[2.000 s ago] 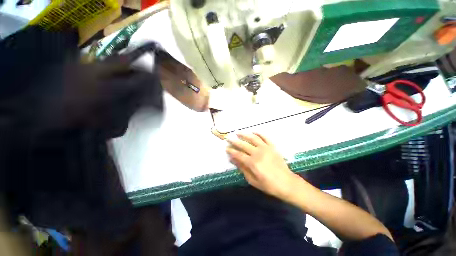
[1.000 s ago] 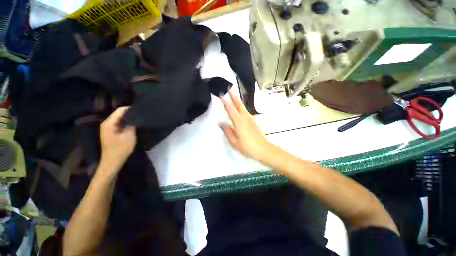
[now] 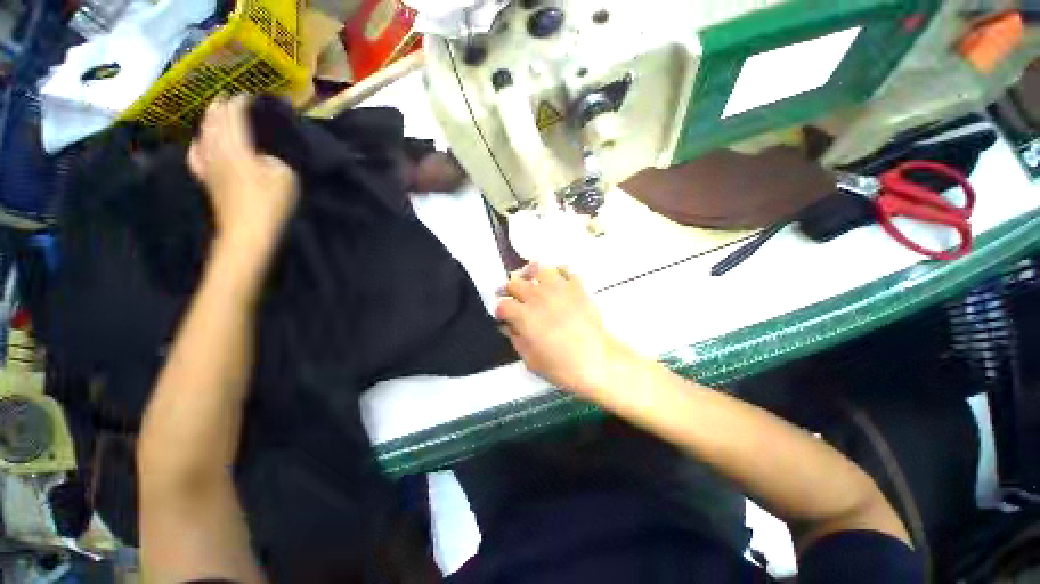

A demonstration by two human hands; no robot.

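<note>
The black garment body (image 3: 365,274) is draped over the left of the table and hangs down its left side. My left hand (image 3: 245,171) is on its upper left part with curled fingers, gripping the cloth; the hand is slightly blurred. My right hand (image 3: 553,325) is just below and left of the needle area, by the garment's right edge. Its fingers are bent around a narrow dark piece of cloth (image 3: 503,240) that runs up toward the presser area. The sewing machine head (image 3: 570,114) has bright glare at the needle, which hides the presser foot.
A curved brown cut piece (image 3: 730,188) lies right of the needle. Red-handled scissors (image 3: 926,209) and a thin black tool (image 3: 747,249) lie farther right. A yellow basket (image 3: 217,71) stands upper left. The green ruler-marked edge (image 3: 730,354) runs along the front.
My left hand has moved up and away, and the black cloth now spreads toward the front edge. My right hand has moved from flat on the cloth to curled fingers nearer the front. The view has shifted.
</note>
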